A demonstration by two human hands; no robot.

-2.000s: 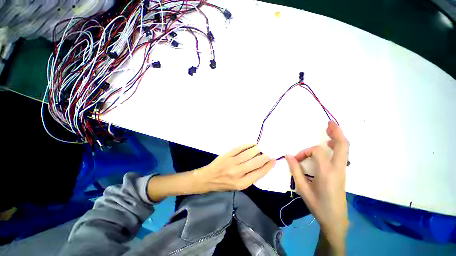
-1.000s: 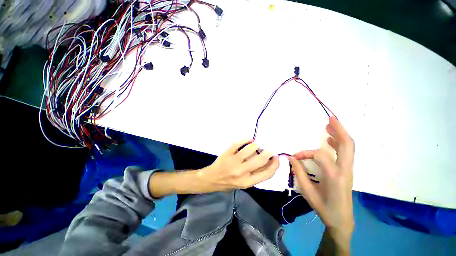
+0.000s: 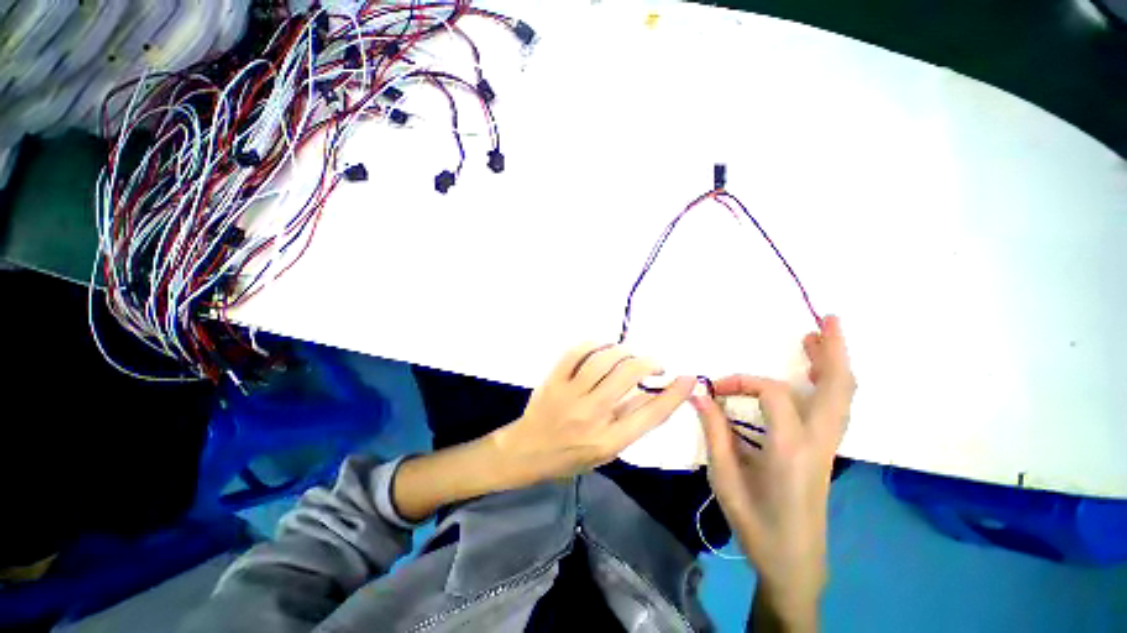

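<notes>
A wire harness (image 3: 639,275) of thin red and dark leads lies on the white board in an inverted V. A black connector housing (image 3: 719,177) sits at its top. My left hand (image 3: 591,408) lies at the near board edge with the harness's left leg running under its fingers. My right hand (image 3: 787,433) pinches a short dark lead between thumb and index finger, close to the left fingertips. The harness's right leg runs to its raised fingers. The lead tips are too small to make out. A white lead (image 3: 706,524) hangs off the edge beside my right hand.
A large harness bundle (image 3: 266,161) of red, white and dark wires lies at the left, with several black plugs fanned over the white board (image 3: 939,272). Stacked white scalloped panels (image 3: 105,62) stand at the far left. Blue stools (image 3: 291,427) are below the board edge.
My hands have come closer together, their fingertips now nearly touching at the lead. The dark sleeve-like piece that hung below my right fingers is no longer clearly visible. The view has shifted slightly.
</notes>
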